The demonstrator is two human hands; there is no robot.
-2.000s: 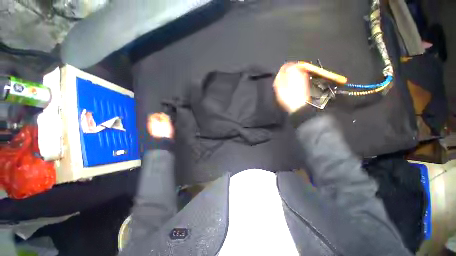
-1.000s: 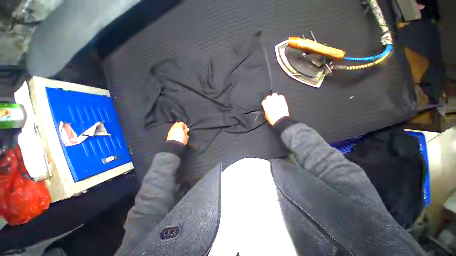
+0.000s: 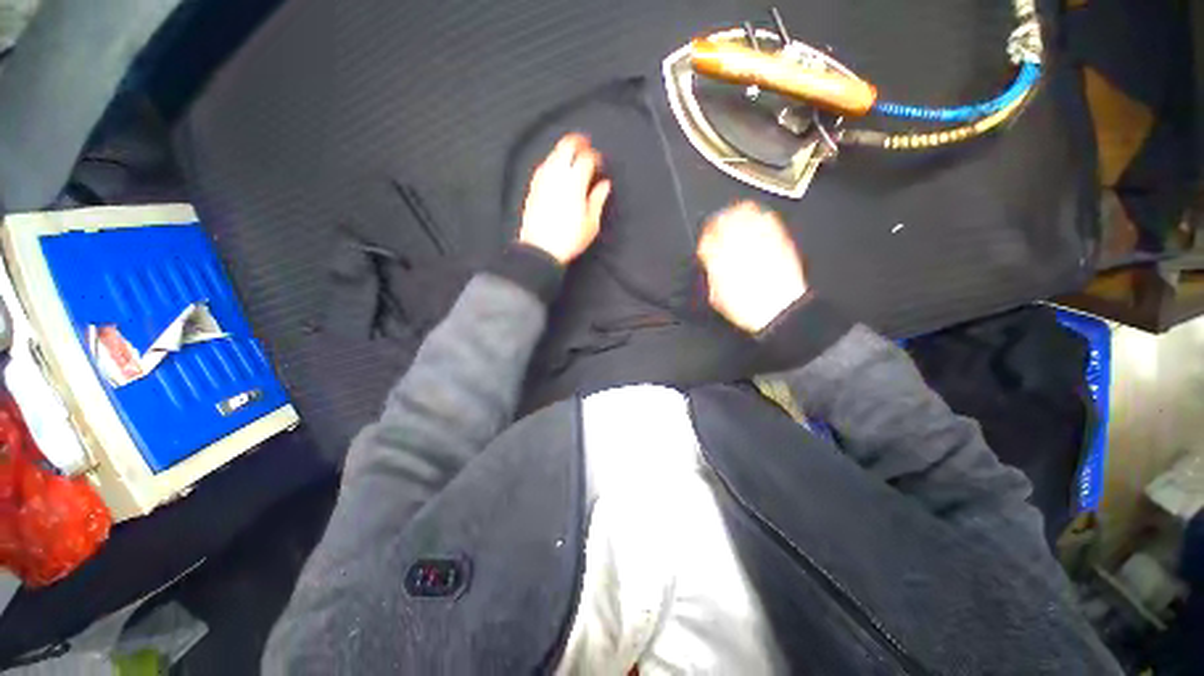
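Note:
A black garment (image 3: 634, 165) lies spread with some folds on the dark ribbed ironing table (image 3: 911, 284). My left hand (image 3: 564, 198) lies on the upper part of the cloth, fingers pointing away from me and apart. My right hand (image 3: 750, 264) is blurred at the garment's right edge; whether it pinches the cloth cannot be told. The steam iron (image 3: 753, 112) stands just beyond my right hand, untouched, with its orange-brown handle (image 3: 782, 75) uppermost.
A blue and yellowish hose (image 3: 944, 126) runs from the iron to the upper right. A blue-fronted box (image 3: 159, 330) and a red plastic bag (image 3: 46, 508) are at the left. Dark cloth (image 3: 997, 390) lies at the lower right by a blue edge. A grey rounded shape is at the upper left.
My right hand has let go of the iron, which now rests on the table. My left hand has moved up and right onto the cloth. The garment is spread out more.

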